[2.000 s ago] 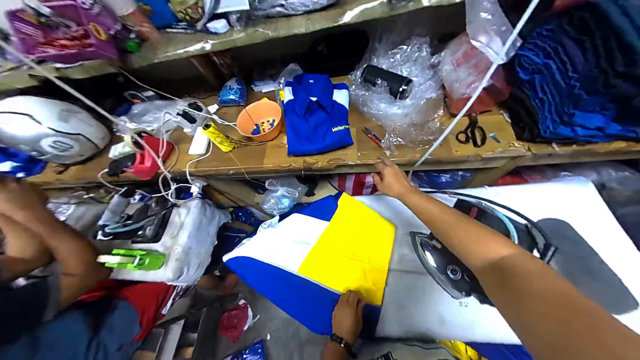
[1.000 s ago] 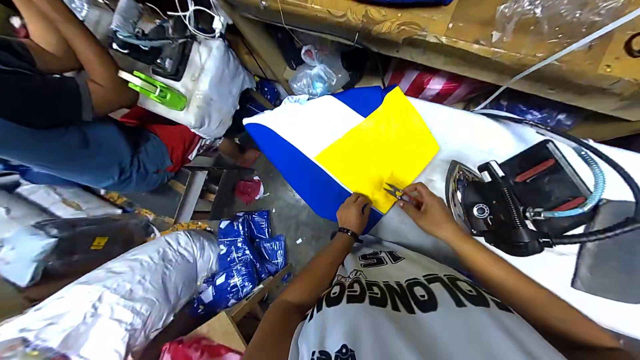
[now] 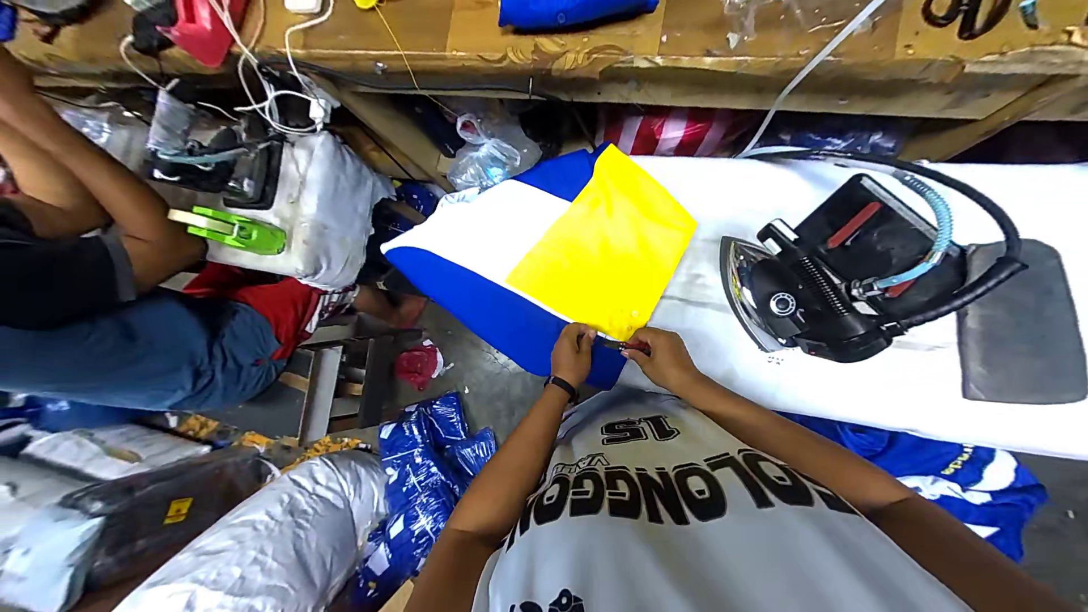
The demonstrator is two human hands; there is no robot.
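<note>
A blue, white and yellow garment (image 3: pixel 595 246) lies partly on the white-covered ironing board (image 3: pixel 710 297), its left part reaching past the board's end. My left hand (image 3: pixel 574 353) pinches the garment's near edge where blue meets yellow. Close to its right, my right hand (image 3: pixel 663 361) holds a small pair of thread snips (image 3: pixel 625 344), with the blades at the cloth edge between both hands. A black steam iron (image 3: pixel 816 297) with a hose sits on the board to the right, beside a grey pad (image 3: pixel 1020 323).
The wooden workbench (image 3: pixel 527 55) runs across the far side, with a folded blue garment (image 3: pixel 574 10) on it. At the left sits another person (image 3: pixel 127 306), near a green tape dispenser (image 3: pixel 242 231). Plastic-wrapped bundles (image 3: pixel 280 527) lie at lower left.
My right hand has come from the bench's front edge to the garment's near edge, now holding the snips. The view has tilted down from the bench.
</note>
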